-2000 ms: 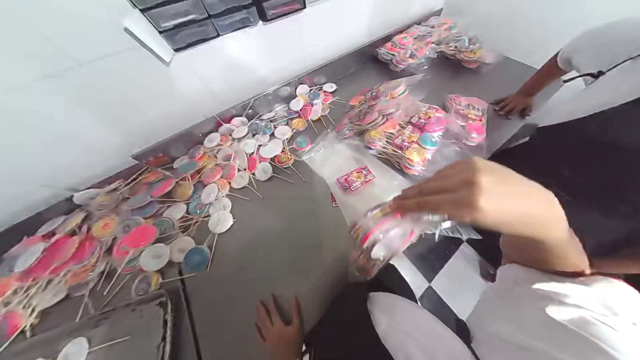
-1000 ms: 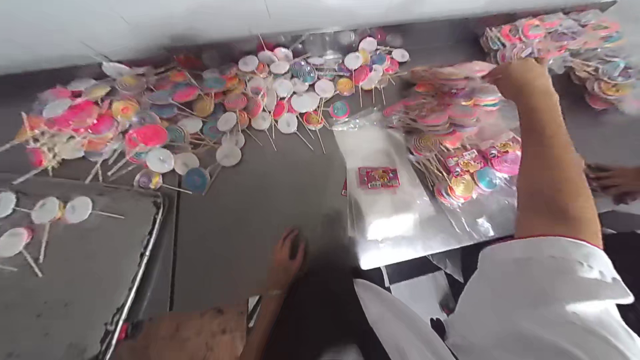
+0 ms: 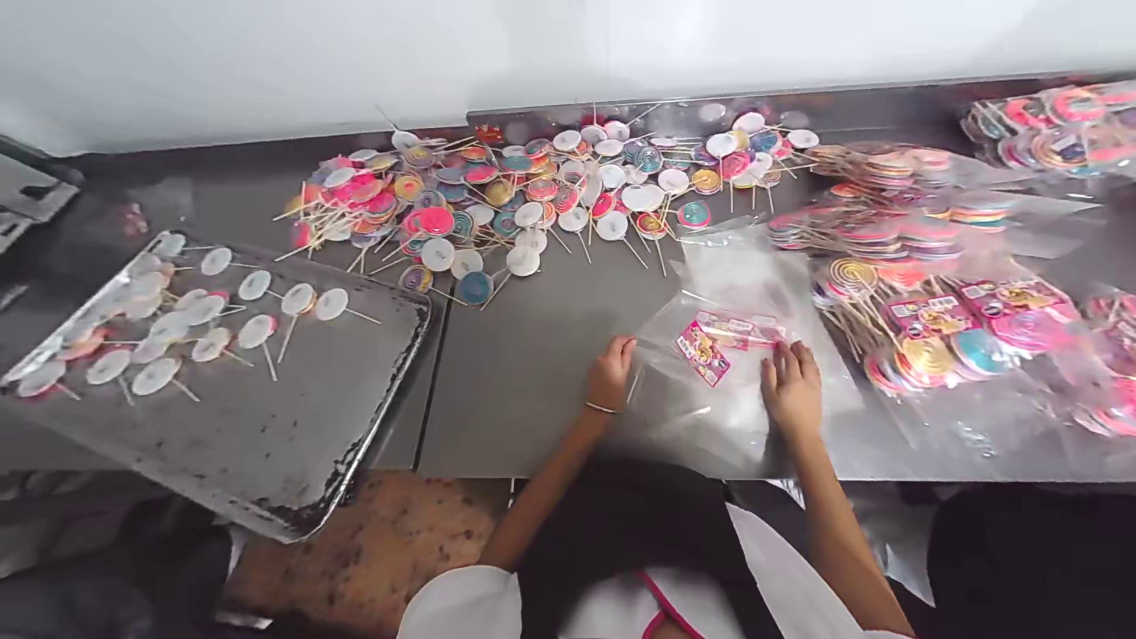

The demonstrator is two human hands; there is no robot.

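My left hand (image 3: 611, 374) pinches the left edge of a clear plastic bag (image 3: 657, 417) on the grey tabletop. On the bag's right side lies my right hand (image 3: 792, 383), fingertips touching the plastic by the printed labels. One pink label (image 3: 704, 353) lies tilted; another pink label (image 3: 741, 330) is just above it. More clear bags lie beneath and behind. A wide heap of swirl lollipops (image 3: 532, 197) on sticks, several showing white backs, spreads behind my hands. To my right are filled lollipop bags (image 3: 950, 346) with pink labels.
At the left, a worn metal tray (image 3: 266, 444) holds scattered lollipops (image 3: 206, 309) and overhangs the table's front edge. More bagged lollipops (image 3: 1065, 124) lie at the far right back. A white wall (image 3: 568, 53) runs behind the table (image 3: 515, 355).
My right hand has come back from the filled bags to the clear plastic. My left hand has moved from the bare tabletop to the bag's edge. The view has turned left.
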